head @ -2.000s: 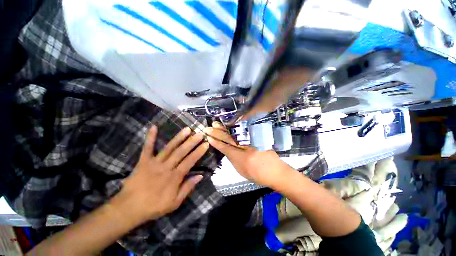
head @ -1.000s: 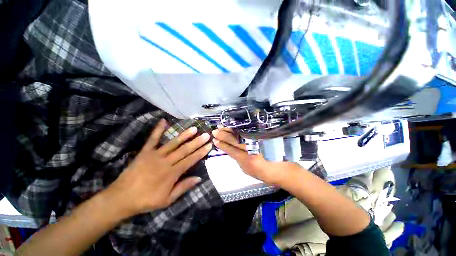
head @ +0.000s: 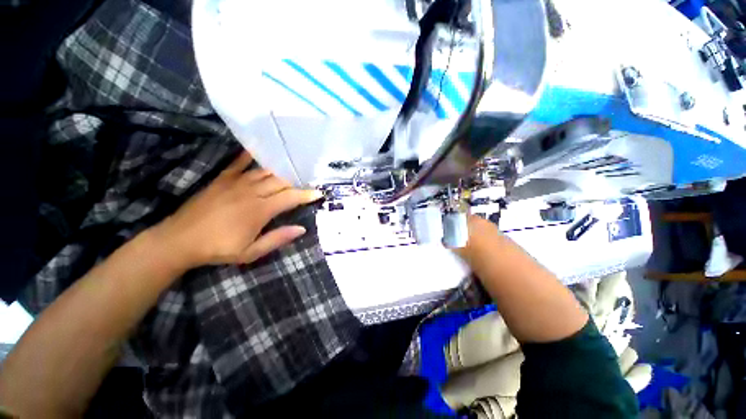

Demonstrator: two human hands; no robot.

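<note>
Black, grey and white plaid fabric lies in folds at the left and hangs over the machine's front edge. My left hand lies flat on it, fingertips by the needle area, fingers not closed around anything. The sewing machine head is white with blue stripes. My right hand is mostly hidden behind pale grey blocks and machine parts right of the needle; its fingers do not show. The white machine bed shows between the hands.
A shiny dark curved bar crosses close to the camera. Beige folded cloth lies below the bed at the right, beside a blue rim. Scraps and a person's foot show at the far right.
My right hand has left the fabric by my left fingertips and moved right, behind the grey blocks. My left hand has shifted up a little. More of the bed shows.
</note>
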